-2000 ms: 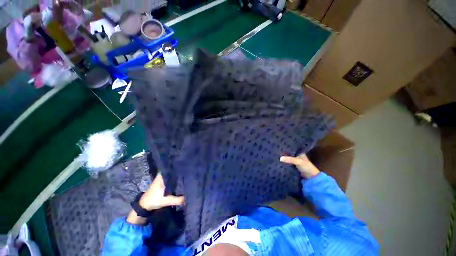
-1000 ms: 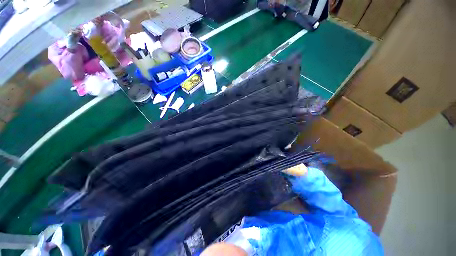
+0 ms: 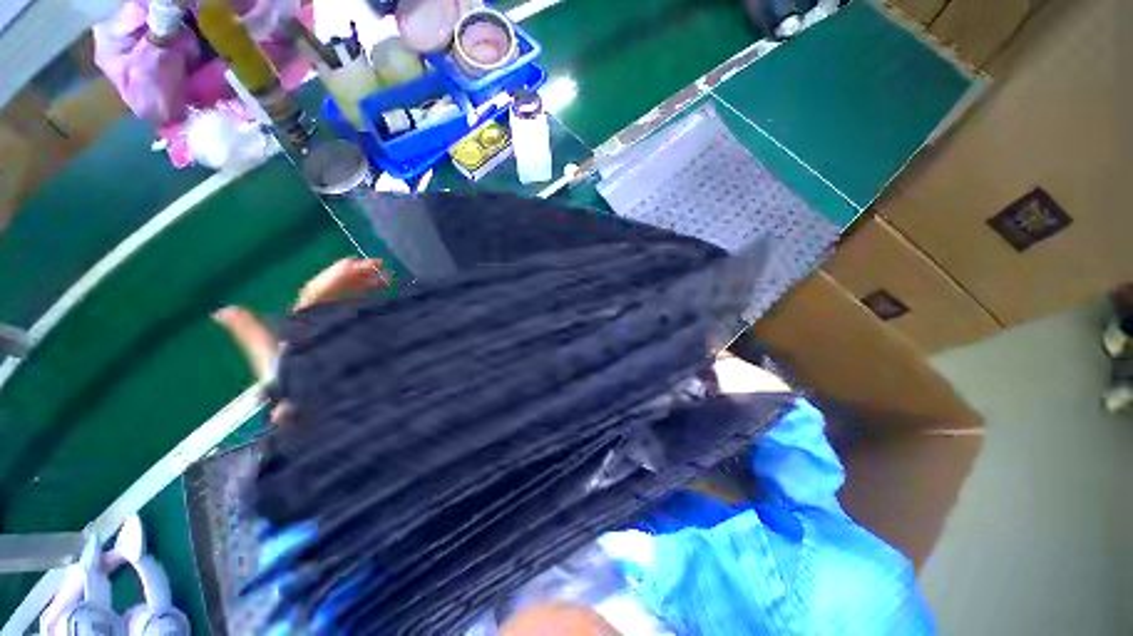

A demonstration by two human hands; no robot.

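Note:
A thick stack of dark grey-black sheets fills the middle of the view, edges towards me and fanned apart. My left hand is at its left end, fingers spread past the edge and the palm hidden behind the stack; it holds that end. My right hand is at the right end, mostly hidden by the sheets and my blue sleeve, and grips the stack there. A grey dotted mat shows partly beneath at the lower left.
Cat-ear headphones lie at the lower left. A blue basket with a tape roll, a small bottle and a yellow-black box is at the back. A light dotted sheet lies right of them. Cartons stand right.
The sheets have turned from their dotted face to edge-on and closed into a more compact bundle. My left hand has come into view at the left end. A light dotted sheet now shows behind the stack.

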